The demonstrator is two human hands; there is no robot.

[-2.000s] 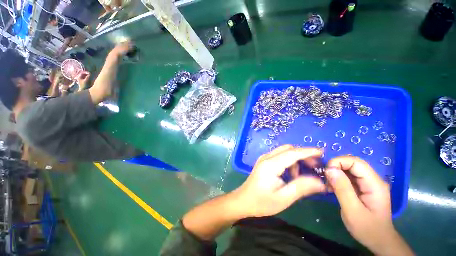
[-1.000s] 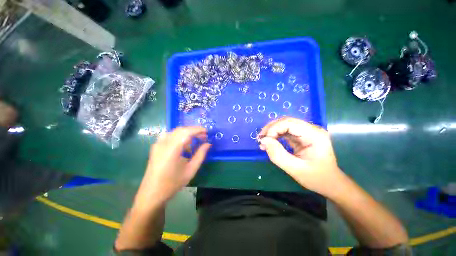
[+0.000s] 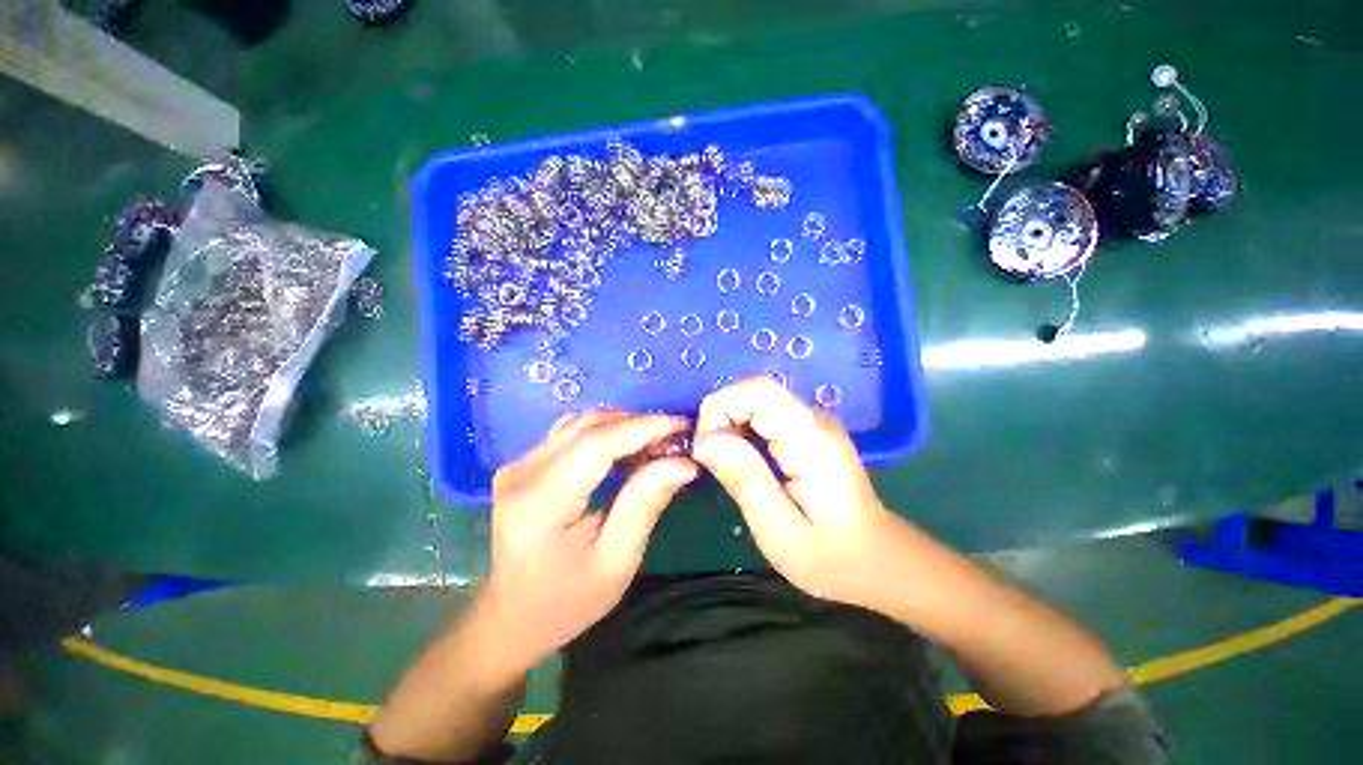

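Observation:
The blue parts tray [image 3: 900,299] lies in front of me on the green bench. A heap of silvery wave washers [image 3: 576,224] fills its back left part. Several single wave washers [image 3: 728,320] lie apart on the tray floor to the right and front. My left hand [image 3: 583,516] and my right hand [image 3: 792,471] meet over the tray's front rim, fingertips touching. Small thin rings [image 3: 679,444] show between the fingertips, blurred and mostly hidden; their number cannot be told. Both hands seem to pinch them.
A clear plastic bag of washers [image 3: 247,332] lies left of the tray, with dark motor units [image 3: 112,284] beside it. Right of the tray are motor units with leads [image 3: 1042,230] and a dark cluster [image 3: 1173,187]. A pale post [image 3: 120,75] stands at back left.
The view has turned down from the neighbouring person to the tray. My hands, apart over the tray a second ago, have come together at its front rim.

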